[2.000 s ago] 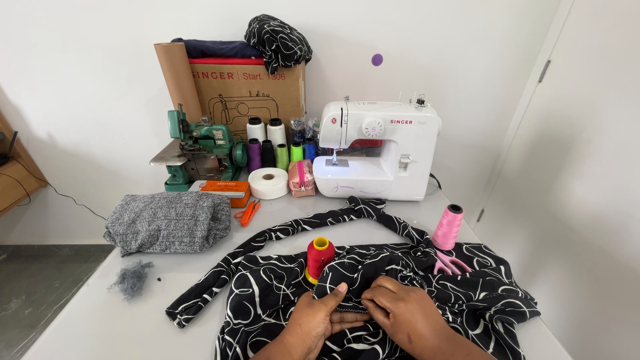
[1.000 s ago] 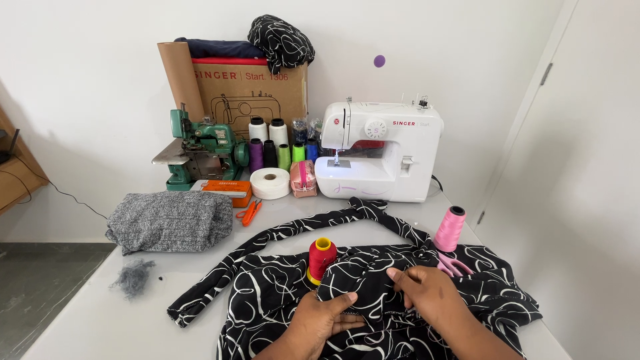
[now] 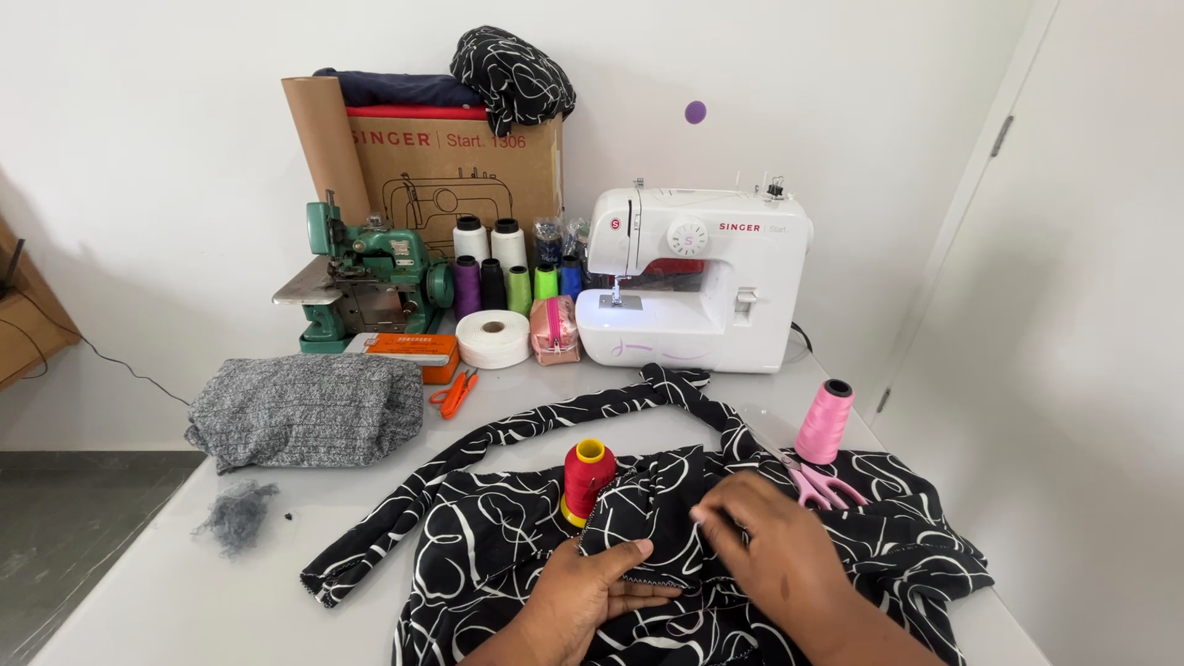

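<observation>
Black fabric with white swirls (image 3: 490, 555) lies bunched across the front of the table. My left hand (image 3: 592, 583) grips a folded, stitched edge of it, thumb on top and fingers beneath. Above the cloth, to the right, is my right hand (image 3: 758, 536), thumb and forefinger pinched together; whether a needle or thread is between them cannot be told. A red thread cone (image 3: 588, 483) stands on the fabric just behind my left hand. Pink-handled scissors (image 3: 823, 485) and a pink thread cone (image 3: 824, 422) are beyond my right hand. A long strip (image 3: 518, 425) of the same cloth curves behind.
A white sewing machine (image 3: 694, 277) and a green overlock machine (image 3: 370, 277) stand at the back, with several thread cones (image 3: 493, 285) between. Orange thread snips (image 3: 455, 394), a white tape roll (image 3: 493, 339), grey knit fabric (image 3: 310, 412) and grey lint (image 3: 239, 520) lie on the table.
My right hand has lifted off the fabric and its fingers have drawn together. My left hand keeps its hold on the cloth.
</observation>
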